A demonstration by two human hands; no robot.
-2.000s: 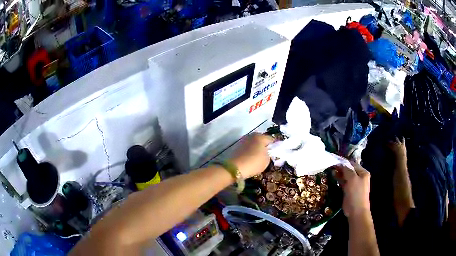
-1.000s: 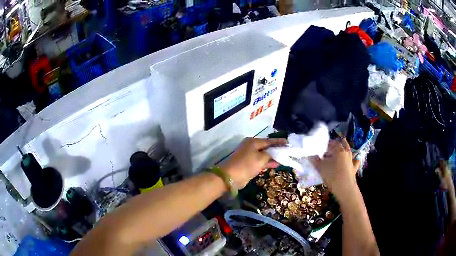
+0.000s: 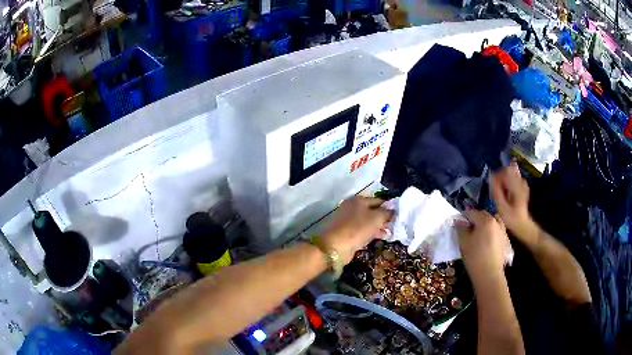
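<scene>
A crumpled whitish bag (image 3: pixel 424 220) is stretched between my two hands, above a dark-green bowl of coppery buttons (image 3: pixel 409 279). My left hand (image 3: pixel 364 225), with a band at its wrist, is closed on the bag's left side. My right hand (image 3: pixel 483 239) is closed on its right side. The bag hides the back part of the bowl. Whether anything is inside the bag cannot be told.
Another person's hand (image 3: pixel 511 197) is just beyond my right hand. A white control box (image 3: pixel 277 145) with a screen stands behind the bowl. Dark garments (image 3: pixel 450 111) are piled at its right. A pale hose (image 3: pixel 374 310), small display unit (image 3: pixel 281 331) and thread cone (image 3: pixel 66 256) are nearer left.
The bag, bunched between my hands a second ago, is spread wider. My right hand has moved slightly right. The other person's hand has come in beside mine.
</scene>
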